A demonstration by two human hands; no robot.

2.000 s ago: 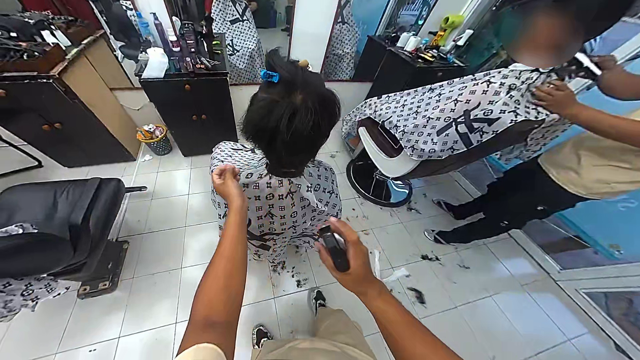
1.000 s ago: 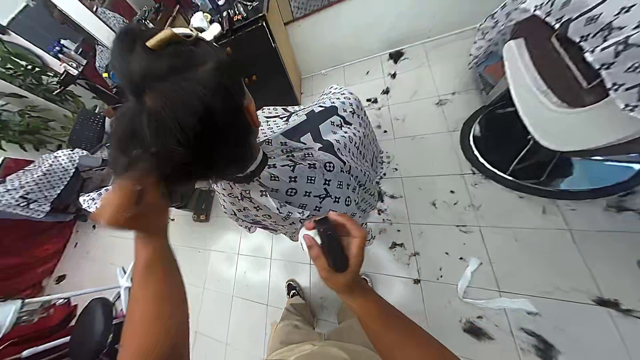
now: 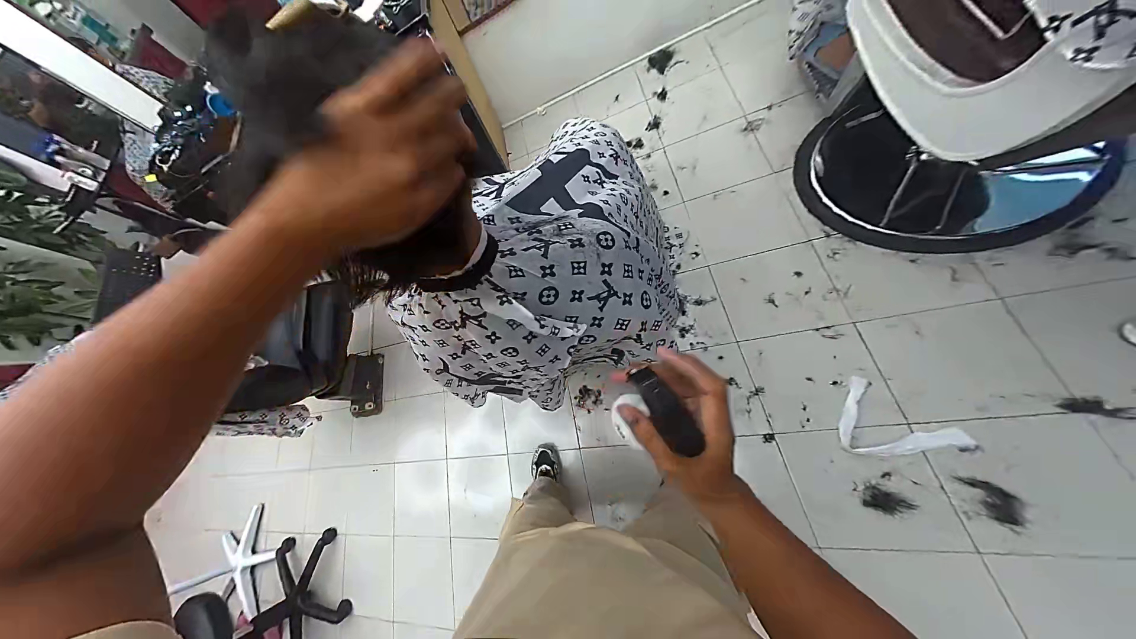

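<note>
A seated person's dark-haired head (image 3: 266, 106) is at the upper left, seen from behind and above. A gold-coloured hair clip (image 3: 291, 12) sits in the hair on top. My left hand (image 3: 382, 151), blurred, lies against the hair at the side of the head; its fingers look bent, and whether they grip hair is unclear. A white barber's cape (image 3: 577, 257) with a black pattern covers the person, with a dark band at the neck. Low on the right, apart from the cape, my right hand (image 3: 683, 417) holds a black hair clipper (image 3: 666, 413) with a white round part beside it.
Cut hair (image 3: 887, 499) and a crumpled white paper strip (image 3: 905, 441) lie on the tiled floor. A barber chair's round base (image 3: 941, 195) stands at the upper right. A black chair (image 3: 311, 346) is at left, wheeled stool bases (image 3: 297, 586) at lower left, and a cabinet (image 3: 466, 80) beyond the head.
My left hand has moved from the near side of the hair across the head. The clipper stays in my right hand. The view has swung since the oldest frame.
</note>
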